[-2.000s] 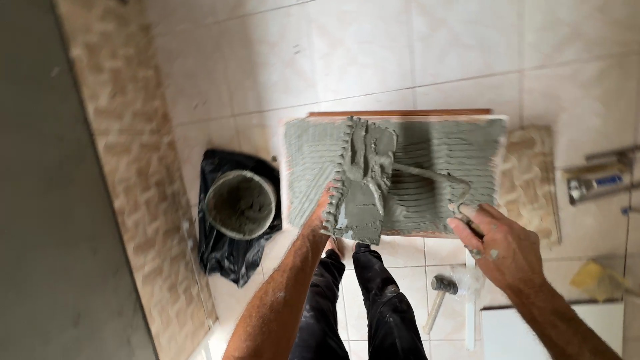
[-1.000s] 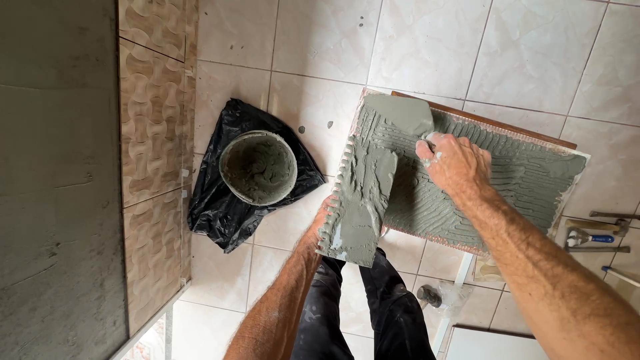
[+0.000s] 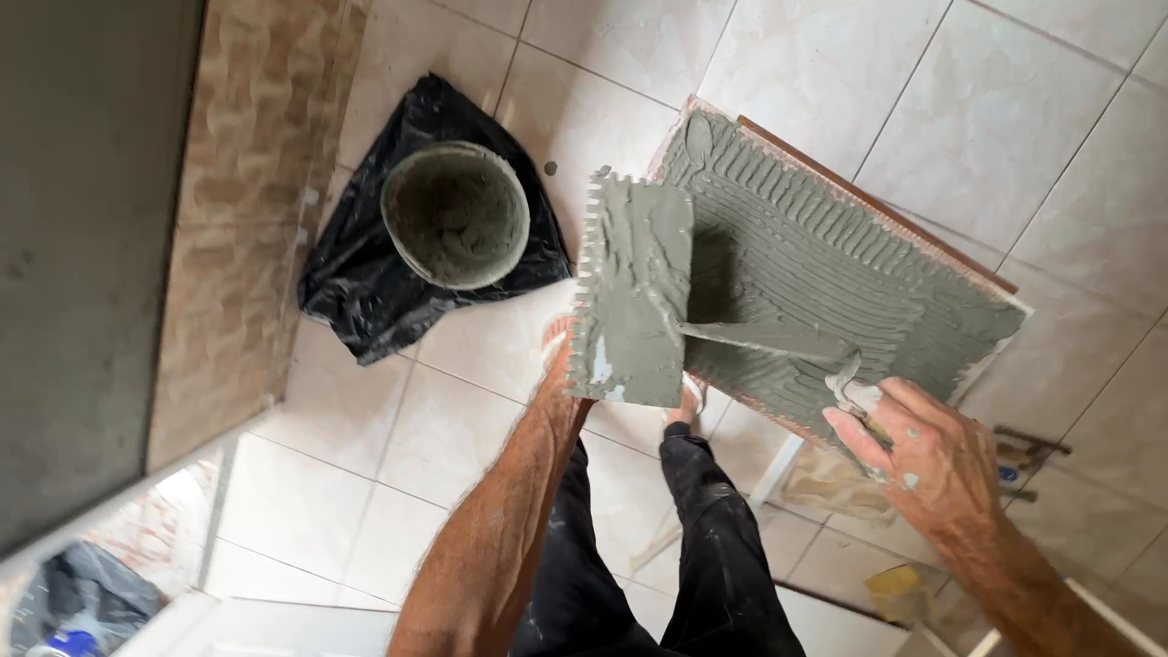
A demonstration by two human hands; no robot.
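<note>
A notched trowel [image 3: 634, 292] covered in grey mortar is held from below by my left hand, whose fingers are hidden behind its blade; only the wrist and forearm show. My right hand [image 3: 912, 438], smeared with mortar, grips the handle of a pointed trowel [image 3: 776, 339]. That blade's tip meets the notched trowel's right edge. Beyond both lies a tile [image 3: 821, 265] coated with combed mortar, its ridges visible over much of the surface. To the left, a bucket [image 3: 456, 214] holds more grey mortar.
Black plastic sheeting [image 3: 365, 301] lies under the bucket. Patterned wall tiles [image 3: 242, 182] line the left side. Metal tools [image 3: 1027, 443] lie on the floor tiles at right, near a yellow object [image 3: 899, 593]. A dark plastic bag [image 3: 91, 584] is at the lower left.
My right hand has moved away from the notched trowel, toward the coated tile's near edge, and the pointed trowel's blade now shows at full length. The view has turned and shifted.
</note>
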